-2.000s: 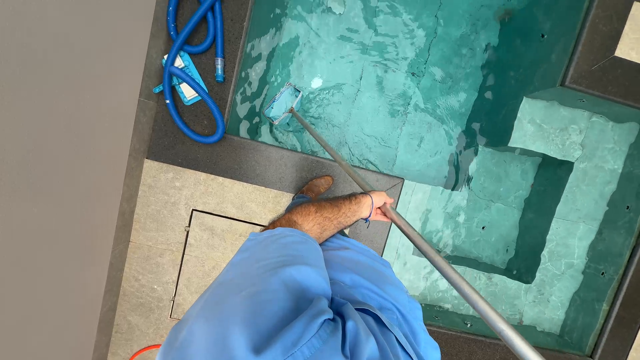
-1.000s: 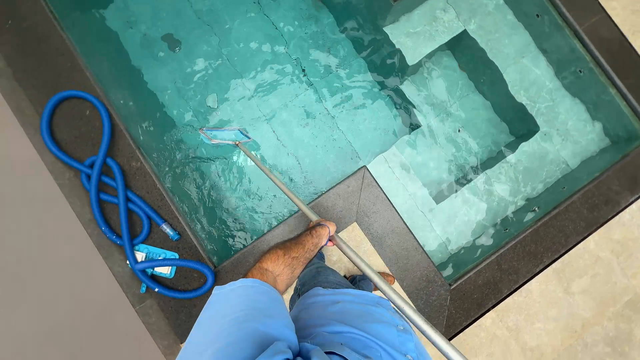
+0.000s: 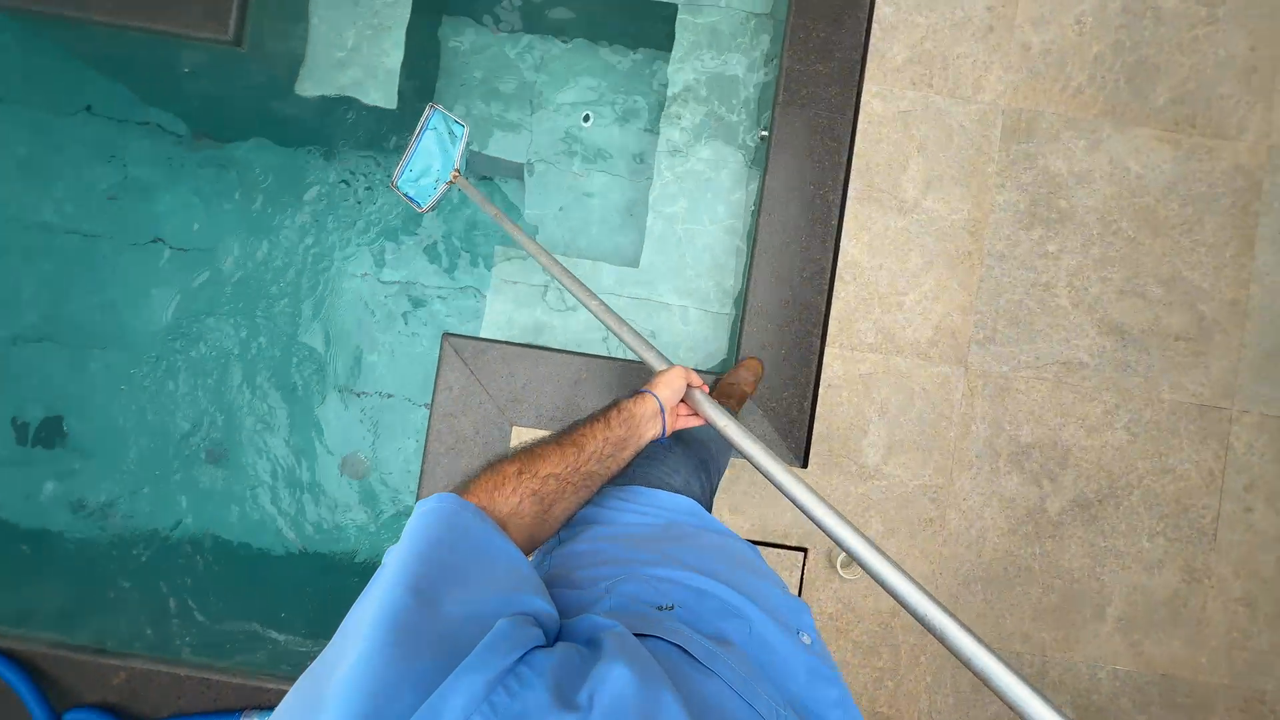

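My left hand (image 3: 678,396) is closed round the middle of a long metal pole (image 3: 830,515), with a thin blue band on the wrist. The pole runs from the lower right up to a pool skimmer net (image 3: 430,158), which has a pale frame and blue mesh with small dark specks. The net is over the pool water (image 3: 250,300), near the submerged ledges; whether it touches the surface I cannot tell. My right hand is out of view.
Dark stone coping (image 3: 810,200) edges the pool and forms a corner close to my brown shoe (image 3: 740,382). Beige stone paving (image 3: 1090,300) lies to the right. Part of a blue hose (image 3: 22,685) rests on the coping at the lower left.
The view has turned and shifted strongly towards the ledges and the right-hand paving. The net has moved from the open water beyond the coping to beside the submerged ledges. My left hand keeps its hold.
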